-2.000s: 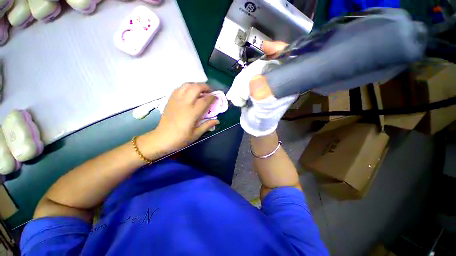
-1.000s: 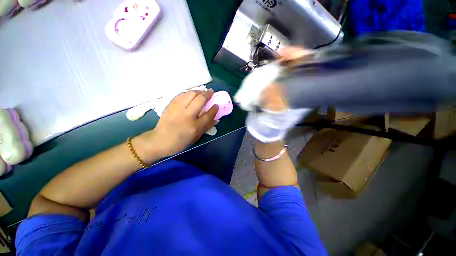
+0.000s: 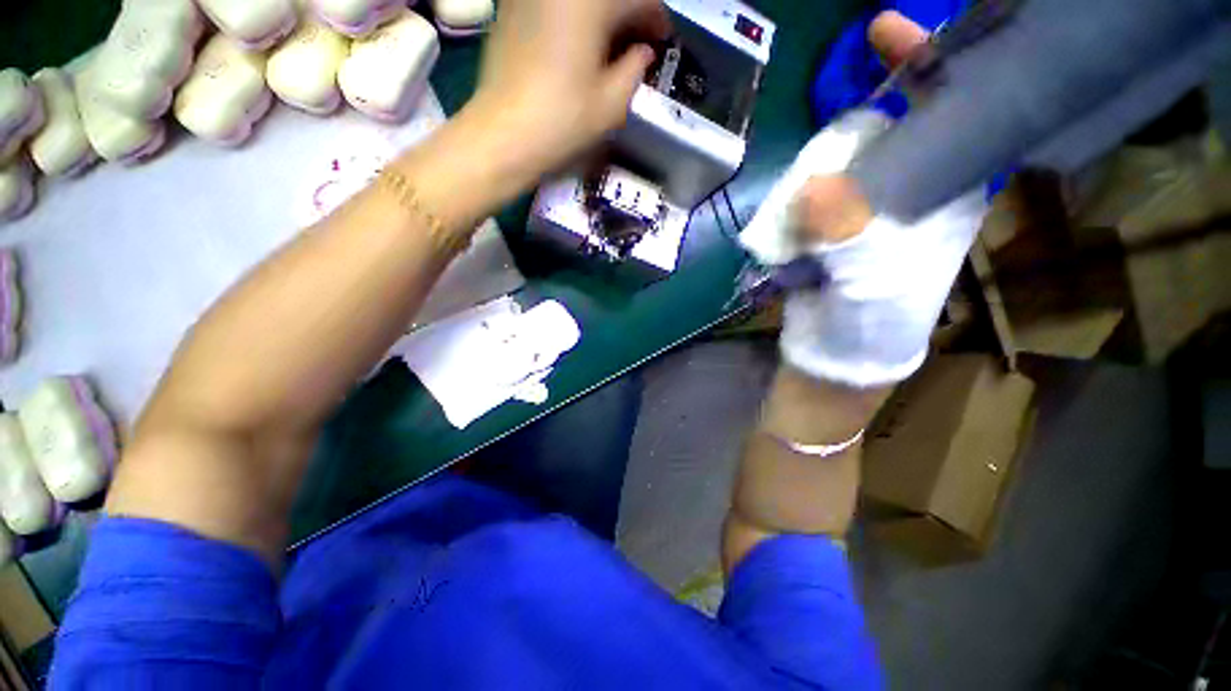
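Observation:
My left hand [image 3: 574, 61] is bare and reaches to the open top of the silver-grey screw feeder [image 3: 695, 149]. Its fingertips are at the opening; whether they hold anything cannot be told. My right hand [image 3: 864, 243], in a white cut-finger glove, grips the thick grey electric screwdriver [image 3: 1053, 101], held raised to the right of the feeder. The screwdriver is blurred and its bit is not clear. The white cloth [image 3: 473, 362] lies spread at the bench edge. A pale housing with pink marks [image 3: 338, 182] lies on the mat, partly behind my left forearm.
Cream housing units [image 3: 223, 88] are piled at the back left of the white foam mat [image 3: 203, 257]. More units [image 3: 65, 439] stand at the left. Cardboard cartons [image 3: 952, 439] are on the floor at right. A blue cloth [image 3: 840, 81] lies beyond the feeder.
My left hand has left the pink housing at the bench edge and moved up to the feeder. The white cloth is now uncovered. My right hand has moved right with the screwdriver.

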